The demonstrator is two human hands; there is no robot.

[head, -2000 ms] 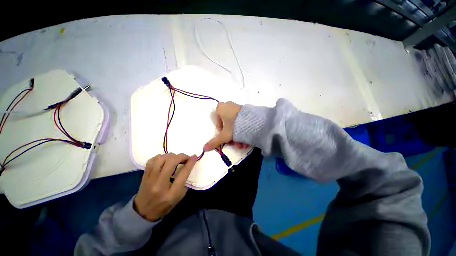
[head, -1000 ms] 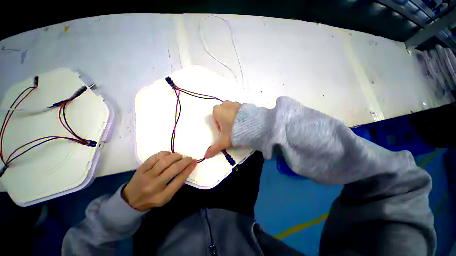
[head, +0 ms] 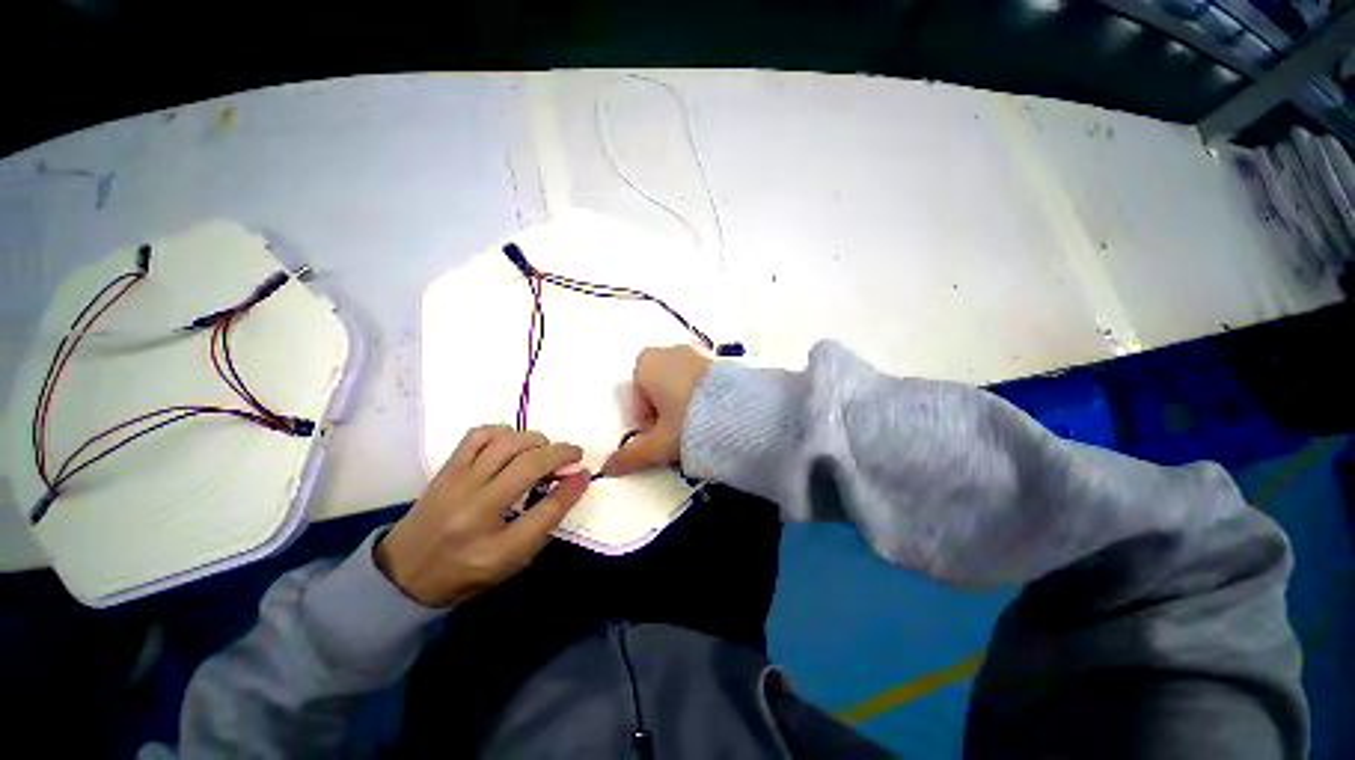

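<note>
A white panel [head: 461, 349] lies in front of me at the bench's front edge. A red-and-black wire harness [head: 534, 349] runs around on it, with small dark plugs at the upper left and the right. My left hand [head: 491, 512] lies over the panel's lower left edge, its fingertips on the wire. My right hand [head: 663, 408] rests at the panel's right, thumb and fingers pinching the wire close to the left fingertips. The hands hide parts of the harness along the lower edge.
A second white panel [head: 164, 520] with a harness lies to the left on the white bench [head: 892, 193]. A pale thin cord [head: 699, 156] lies behind my panel. Pale stacked items [head: 1293, 208] stand at the far right. Blue floor shows below the bench.
My right hand has moved down a little on the panel, uncovering the plug at the right. The left fingers have shifted slightly along the wire. The view has shifted slightly, moving both panels right.
</note>
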